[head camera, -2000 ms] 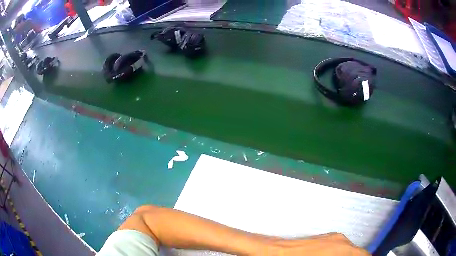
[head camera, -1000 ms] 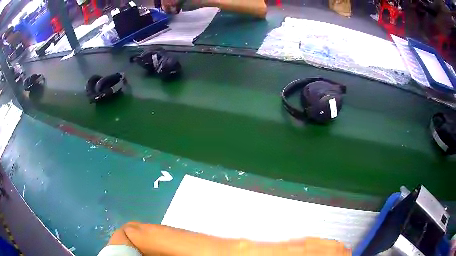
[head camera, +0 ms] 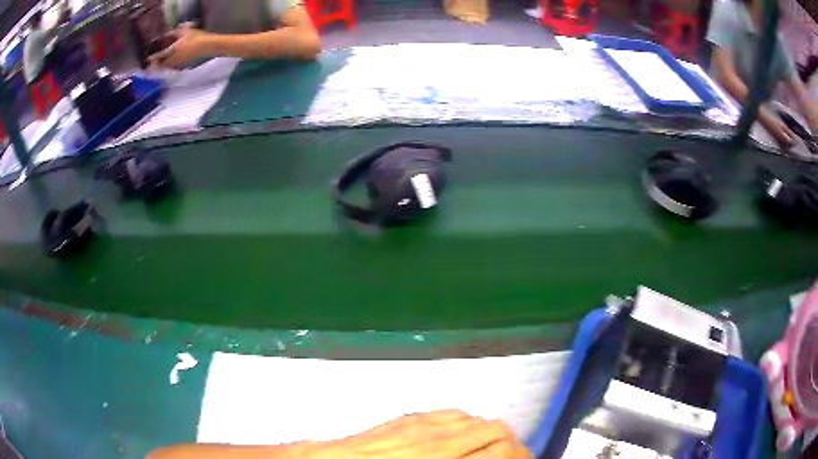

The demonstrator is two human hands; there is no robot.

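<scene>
My left hand (head camera: 435, 437) lies low over the white foam sheet (head camera: 359, 387), back of the hand up. Its forearm comes in from the left along the bottom edge. The fingertips are cut off by the bottom edge, so what they hold is hidden. My right hand is out of the picture. Just right of the left hand, the screw feeder (head camera: 659, 359), white-silver and black, sits in a blue tray (head camera: 743, 394).
A green conveyor belt (head camera: 359, 278) crosses behind, bearing black headphones (head camera: 399, 184) and several more at both sides. A pink fan (head camera: 801, 372) stands at the right edge. Across the belt are another blue tray (head camera: 659, 76), a person's arm (head camera: 242, 45) and another person at the upper right.
The view has turned right, so the belt's headphones and the foam sheet appear further left. More of the feeder, its tray and the pink fan have come into view. My left hand stays low in the frame.
</scene>
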